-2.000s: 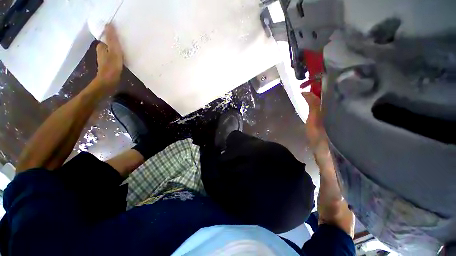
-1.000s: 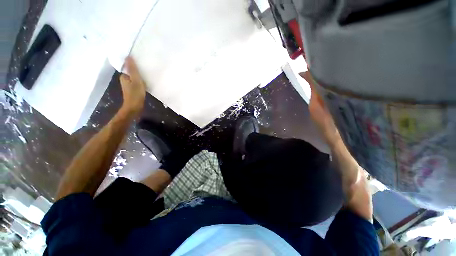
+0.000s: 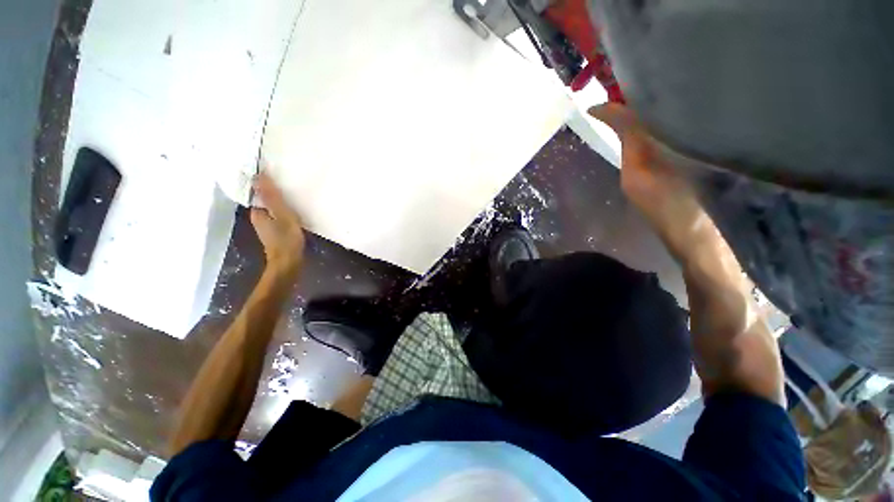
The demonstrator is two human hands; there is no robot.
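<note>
The thick white fabric lay lies in front of me, with a thin curved cut line on its left side. My left hand is bare and presses at the near edge of the lay beside this line, holding no tool. The grey cutting machine fills the upper right. My right hand is at its red handle; the motor body partly hides the fingers, but they appear closed on the handle. The blade and base plate cannot be made out.
A black oblong weight lies on the white fabric at left. My shoes are on the dark brown tabletop, among white scraps. White bundles are at the lower left. A brown bag-like object is at the lower right.
The view has shifted, so the lay, weight and my left hand appear lower. My left hand remains at the lay's edge by the cut line. My right hand stays at the machine handle.
</note>
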